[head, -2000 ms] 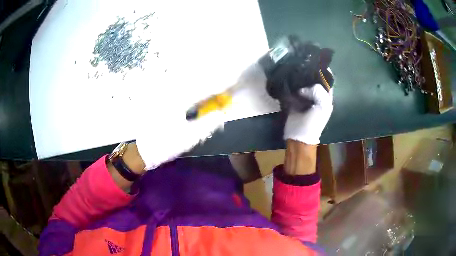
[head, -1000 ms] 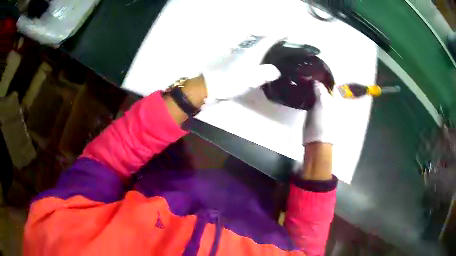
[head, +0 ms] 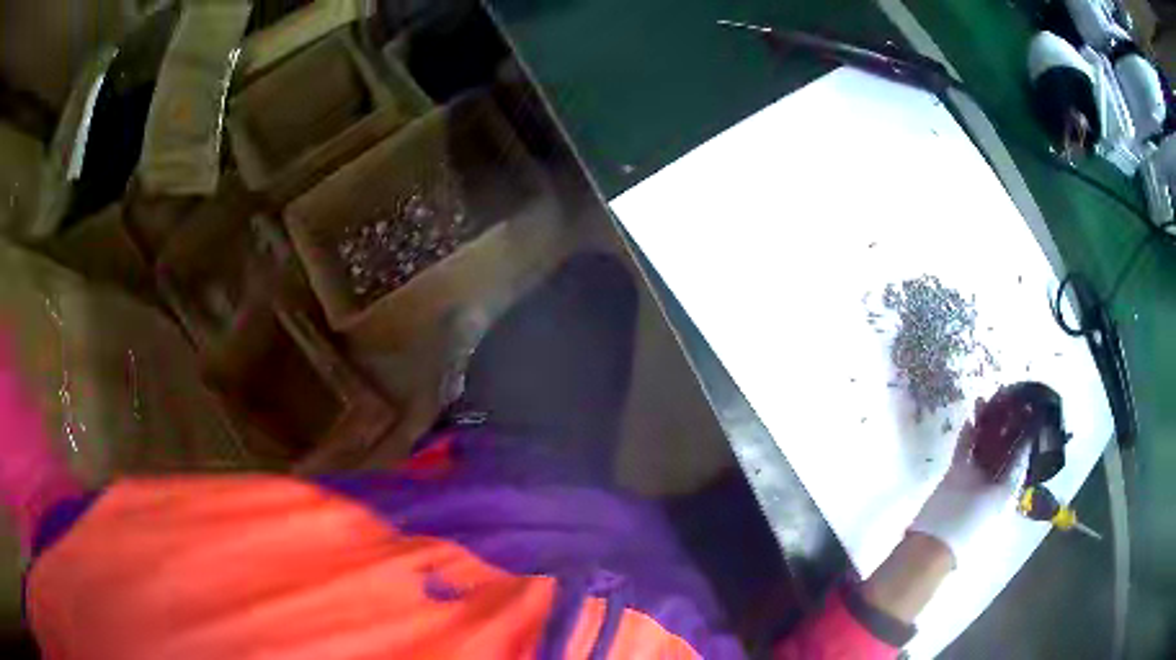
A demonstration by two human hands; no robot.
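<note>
My right hand (head: pixel 970 500), in a white glove, is at the sheet's lower right with its fingers on a black round housing (head: pixel 1016 432). A yellow-and-black hand screwdriver (head: pixel 1047 507) shows beside the fingers, shaft pointing right; whether the hand also holds it is unclear. A heap of small screws (head: pixel 934 340) lies on the white sheet (head: pixel 774 245) above the housing. My left hand is out of the picture; only its pink sleeve shows at the left edge.
Cardboard bins stand below the bench at left; one bin (head: pixel 381 303) holds many small parts. A long dark tool (head: pixel 851 52) lies across the sheet's top edge. A black cable (head: pixel 1112 368) runs at the right. White-and-black devices (head: pixel 1096 97) are at the top right.
The view has swung left over the bins. My left hand has left the housing and gone out of the picture at left. My right hand remains at the housing.
</note>
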